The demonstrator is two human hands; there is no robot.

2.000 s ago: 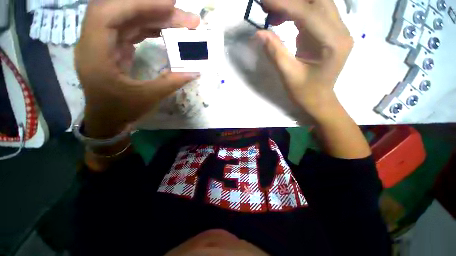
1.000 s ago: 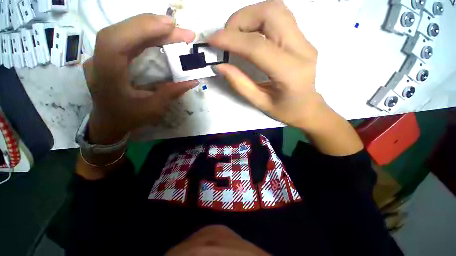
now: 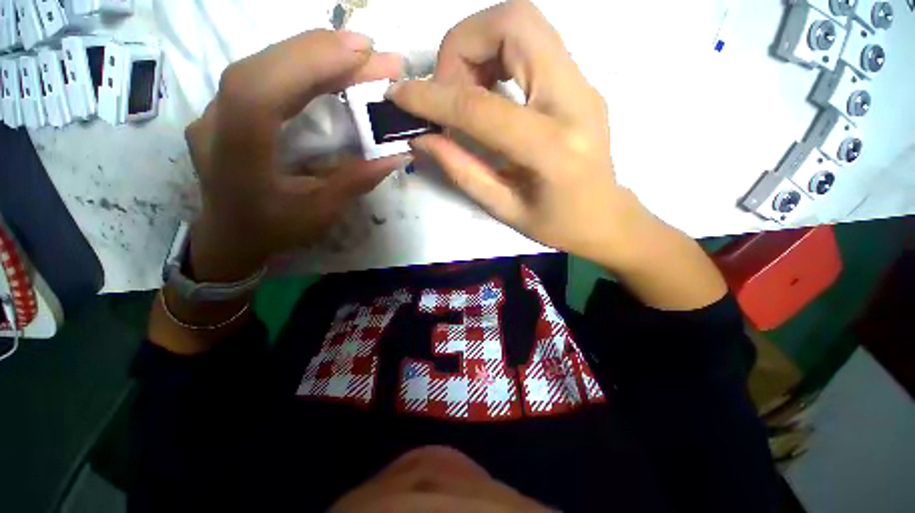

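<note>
A white device housing point(image 3: 366, 125) with a dark rectangular window is held above the white table, near its front edge. My left hand point(image 3: 281, 150) grips the housing by its top and bottom edges between thumb and fingers. My right hand point(image 3: 532, 140) holds a black-bordered display window point(image 3: 403, 124) between thumb and forefinger. The window lies over the dark opening of the housing, and its right part is hidden by my right fingertips. Whether it sits fully flat cannot be told.
White housings point(image 3: 142, 85) stand in rows at the upper left. Grey-white units with round dark-centred parts point(image 3: 822, 182) form staggered rows at the right. A red stool point(image 3: 788, 276) is below the table edge point(image 3: 441, 259). A red-white checked item point(image 3: 18, 276) lies far left.
My right hand has brought the black-bordered window leftward from apart onto the housing's dark opening. Since two seconds ago the view has shifted, showing more of the left rows.
</note>
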